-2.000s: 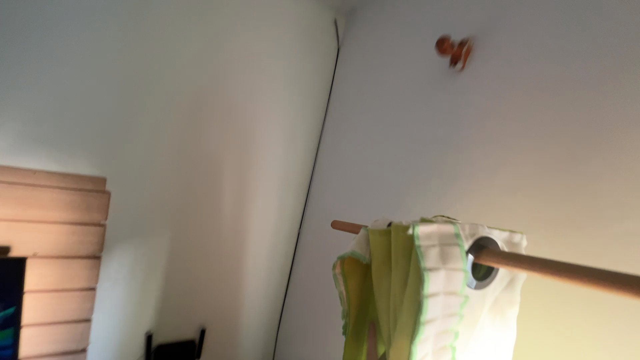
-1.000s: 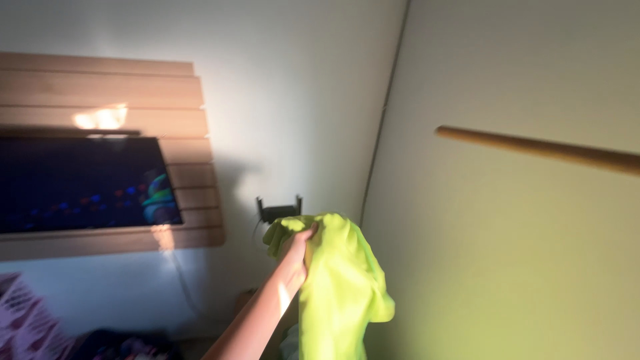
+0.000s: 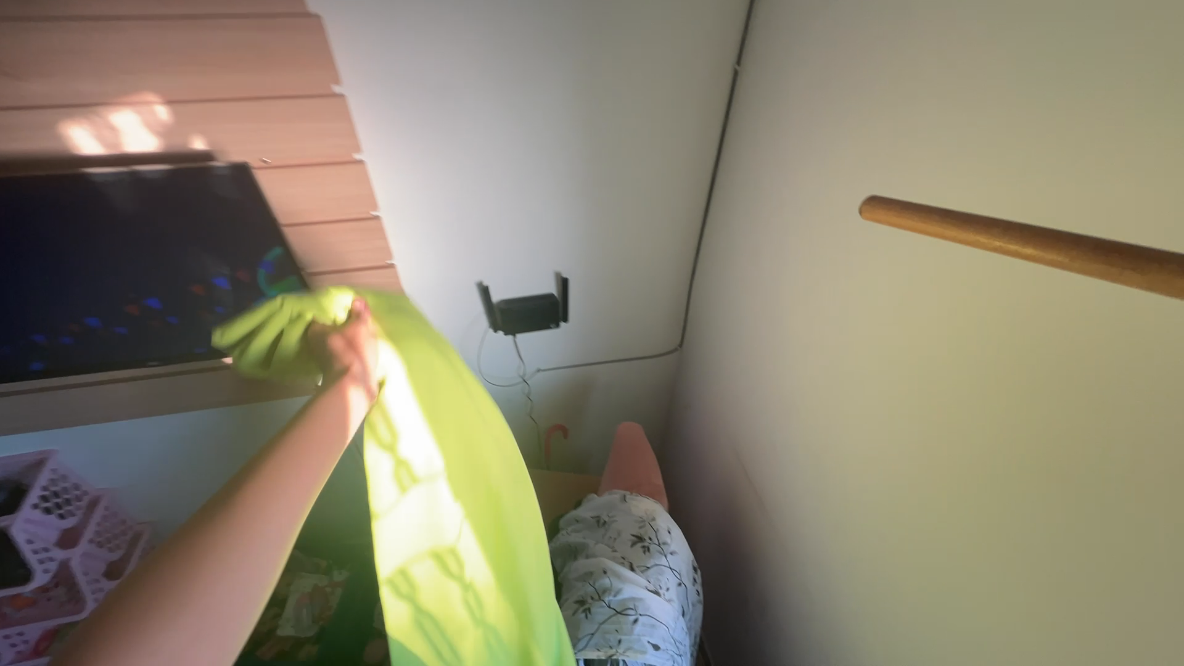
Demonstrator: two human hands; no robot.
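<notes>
My left hand [image 3: 351,347], at the end of an outstretched arm left of centre, is closed on the gathered top of a lime-green curtain [image 3: 481,490]. The cloth bunches out to the left of the fist and hangs down in a long sheet to the bottom edge, with a bright sunlit patch on it. At the upper right a wooden curtain rod [image 3: 1017,240] juts in, its bare end pointing left, apart from the cloth. My right hand is out of view.
A television [image 3: 120,268] hangs on wooden wall panels [image 3: 176,55] at the left. A black router [image 3: 527,313] with cables is on the wall. Pink plastic baskets [image 3: 69,518] stand lower left. A patterned white cloth bundle [image 3: 634,573] lies below, near the wall corner.
Two seconds ago the curtain hung on the rod by a grommet; one second ago it was off, in my left hand. Since then the hand has moved left with it. The view has tilted down.
</notes>
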